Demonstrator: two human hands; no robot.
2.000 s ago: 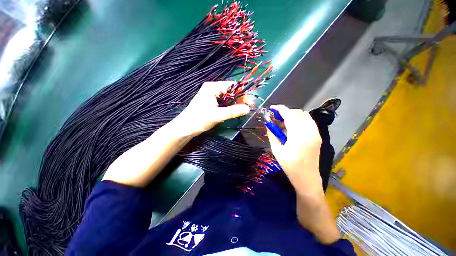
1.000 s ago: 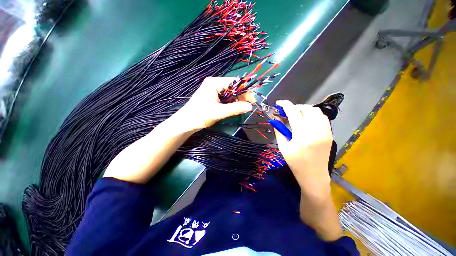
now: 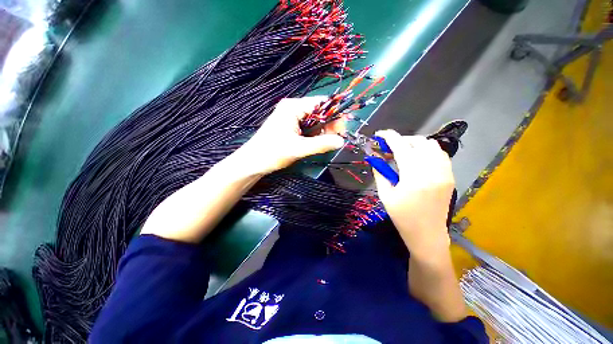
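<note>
My left hand (image 3: 289,138) is closed around a small bunch of black cables whose red and dark wire ends (image 3: 343,104) fan out above the fingers. My right hand (image 3: 417,181) holds blue-handled pliers (image 3: 382,168), their silver jaws beside my left fingertips; whether the jaws touch a wire is too small to tell. A thick bundle of black cables (image 3: 161,141) with red ends (image 3: 326,37) lies on the green table. A smaller group of black cables (image 3: 302,201) with red ends lies over the table edge at my lap.
The green table (image 3: 168,33) has a pale metal edge running diagonally. Shiny clear plastic (image 3: 23,54) lies at the far left. A grey tubular frame with a caster (image 3: 571,64) stands upper right on the yellow floor (image 3: 551,201). White cables (image 3: 524,306) lie at lower right.
My right hand and the pliers have moved slightly right in view. The held bunch has shifted slightly up and right, its ends spread a little differently. Both grips are kept.
</note>
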